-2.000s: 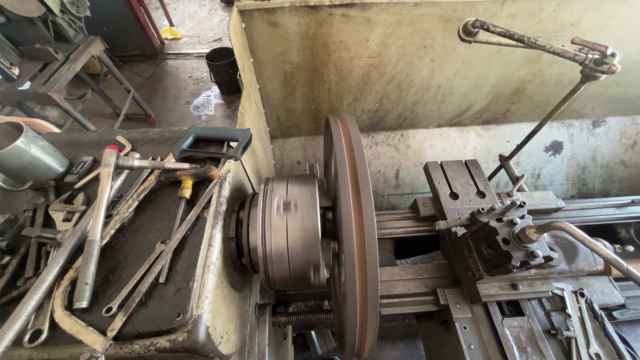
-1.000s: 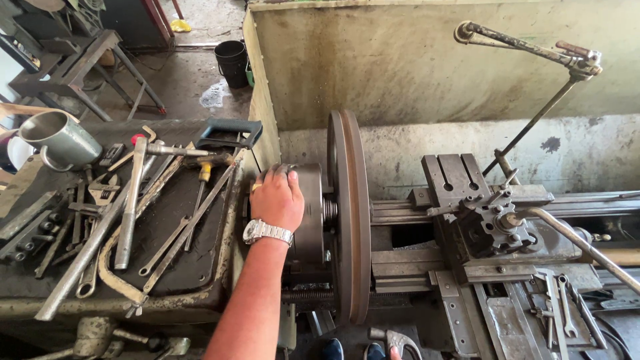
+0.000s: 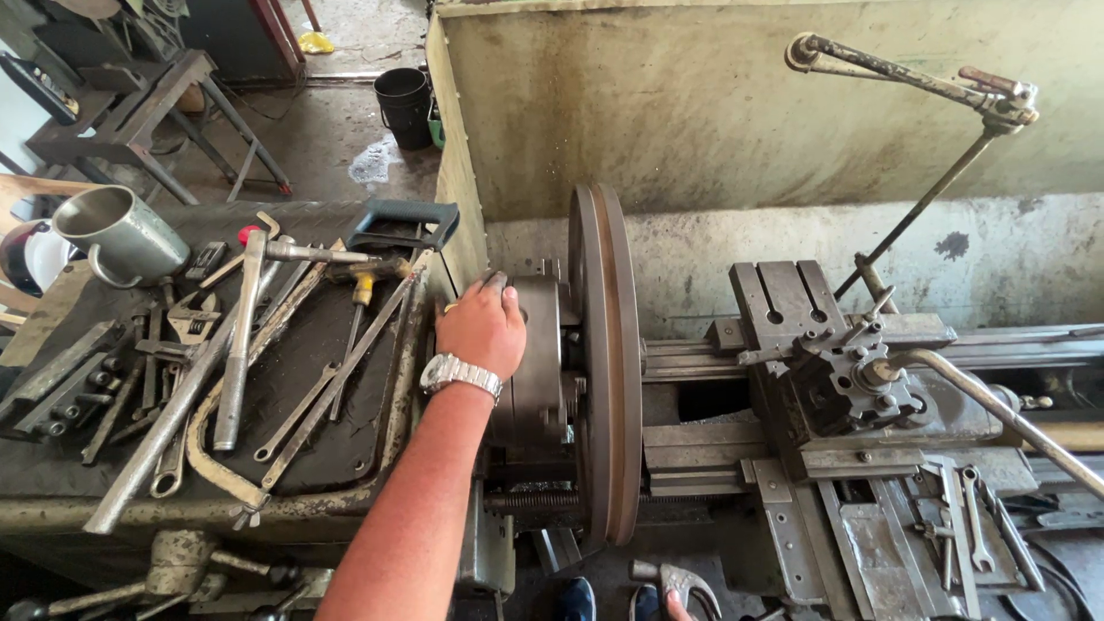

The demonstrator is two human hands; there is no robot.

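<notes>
My left hand (image 3: 481, 323), with a metal-banded wristwatch, lies palm down on top of the lathe chuck (image 3: 536, 345), its fingers pointing away from me. A large grooved metal wheel (image 3: 608, 366) stands upright just right of the chuck. At the bottom edge, only a little of my right hand (image 3: 677, 608) shows, its fingers on a C-shaped metal tool (image 3: 690, 582) that resembles an outside micrometer; the rest is cut off. Farther right is the tool post (image 3: 862, 379) with its long bent handle (image 3: 992, 401).
On the headstock top lie a hacksaw (image 3: 405, 211), a hammer (image 3: 366, 269), wrenches (image 3: 297, 414), a long bar (image 3: 164, 440) and a metal mug (image 3: 121, 233). More small tools (image 3: 970, 517) sit on the carriage. A jointed arm (image 3: 914, 78) rises behind. Control levers (image 3: 181, 561) jut below the headstock.
Two seconds ago neither hand was in view. The left hand came onto the chuck by one second ago and remains there. The C-shaped tool has also come into view at the bottom.
</notes>
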